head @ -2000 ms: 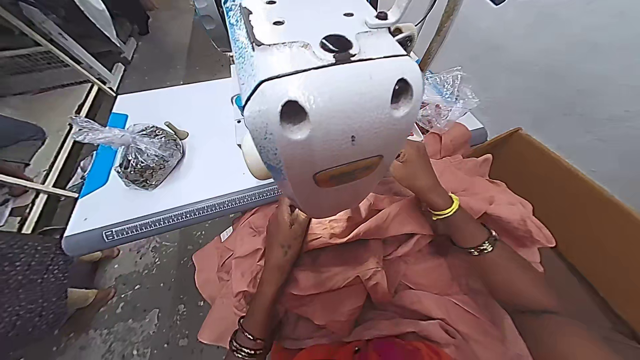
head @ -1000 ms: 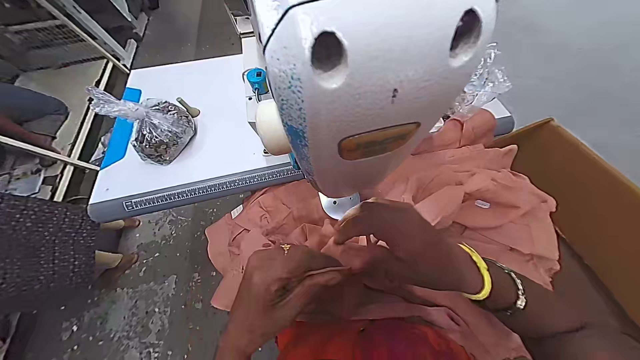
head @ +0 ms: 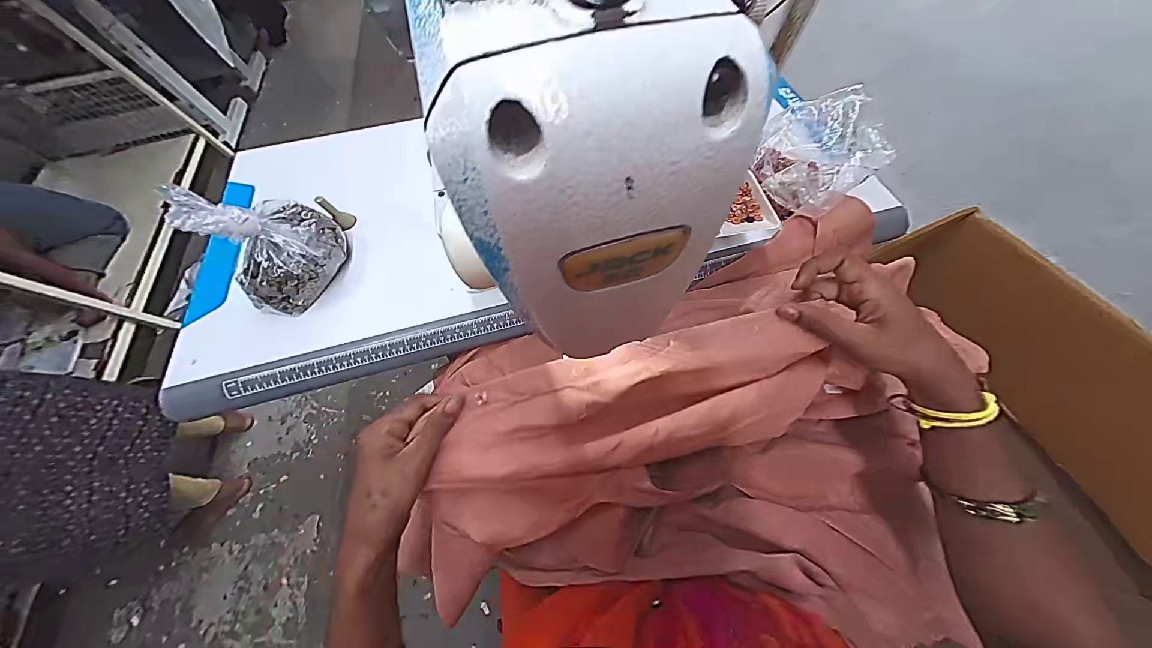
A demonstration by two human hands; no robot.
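Note:
A salmon-pink cloth garment (head: 612,423) is stretched between my two hands in front of the white head of a Jack sewing machine (head: 612,180). My left hand (head: 400,459) pinches the garment's edge at the left, beside a small button-like spot. Over on the right, my right hand (head: 859,315) holds the same edge between thumb and fingers, a yellow bangle on its wrist. The machine's head hides its needle area. More of the garment lies bunched below and behind the stretched edge.
On the white machine table (head: 387,180) lies a knotted plastic bag of small pieces (head: 292,256). Behind the machine at right are a tray of orange-brown buttons (head: 745,207) and a clear plastic bag (head: 823,148). A cardboard box (head: 1044,360) stands at right. Other people are at the left.
My hands were close together on the cloth a second ago; they have moved apart, and the garment's edge is now spread between them.

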